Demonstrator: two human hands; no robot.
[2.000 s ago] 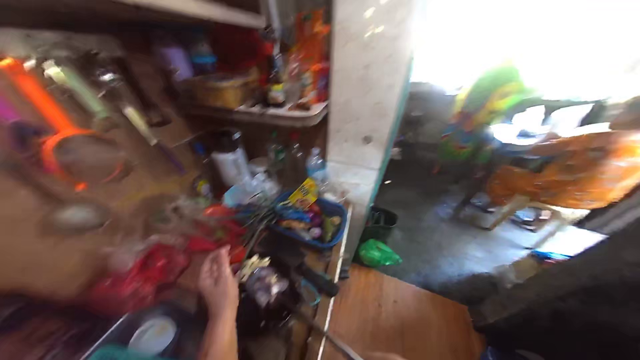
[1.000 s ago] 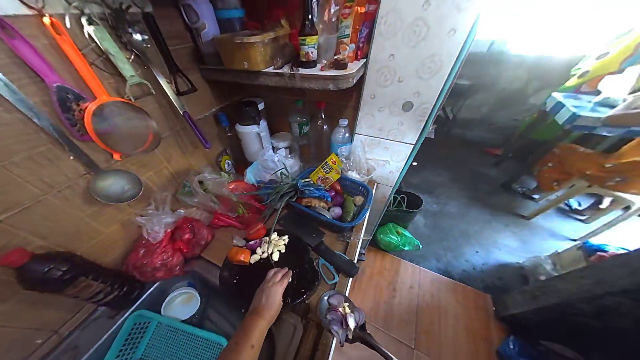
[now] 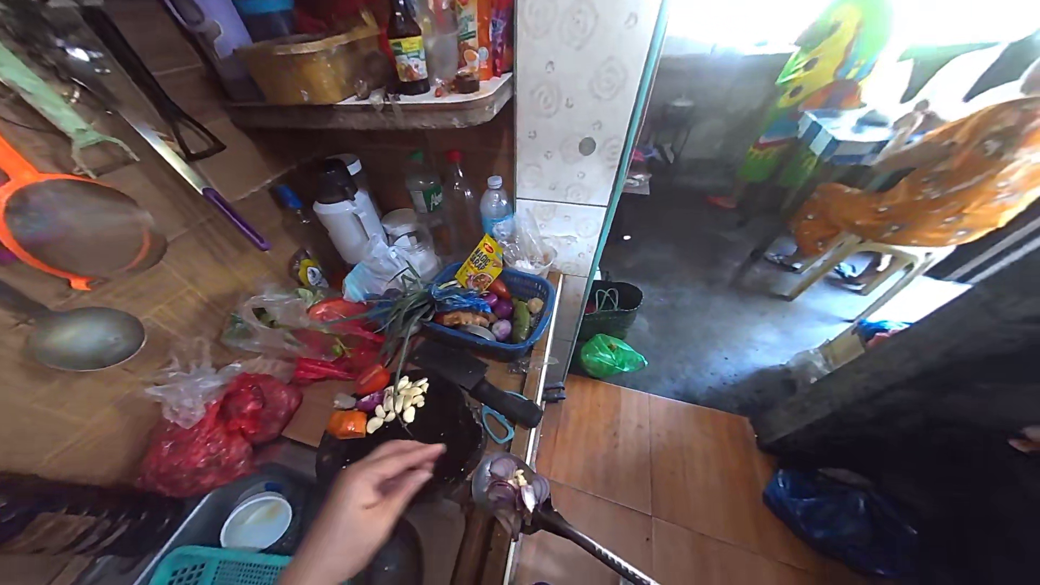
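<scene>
My left hand (image 3: 378, 491) hovers over the near part of a round black board or pan (image 3: 443, 431), its fingers bent and thumb near the fingertips; whether something small is between them cannot be told. Peeled garlic cloves (image 3: 398, 402), an orange-red vegetable piece (image 3: 347, 424) and a tomato (image 3: 373, 379) lie on its far left part. A cleaver (image 3: 455, 366) with a black handle lies at its far edge. Right of it, a ladle (image 3: 561, 524) with a dark handle holds sliced red onion or shallot (image 3: 509, 487). My right hand is out of view.
A blue basket (image 3: 520, 349) of vegetables stands behind the cleaver, with light-blue scissors (image 3: 497, 424) nearby. Red plastic bags (image 3: 203, 447), a white bowl (image 3: 256, 522) and a teal basket (image 3: 215, 566) are at left. Utensils hang on the wall. A person in orange (image 3: 934, 187) sits beyond the doorway.
My left hand has lifted slightly from beside the garlic toward the near side of the black surface. The ladle with the onion remains at its right. The view was blurred and wider two seconds ago.
</scene>
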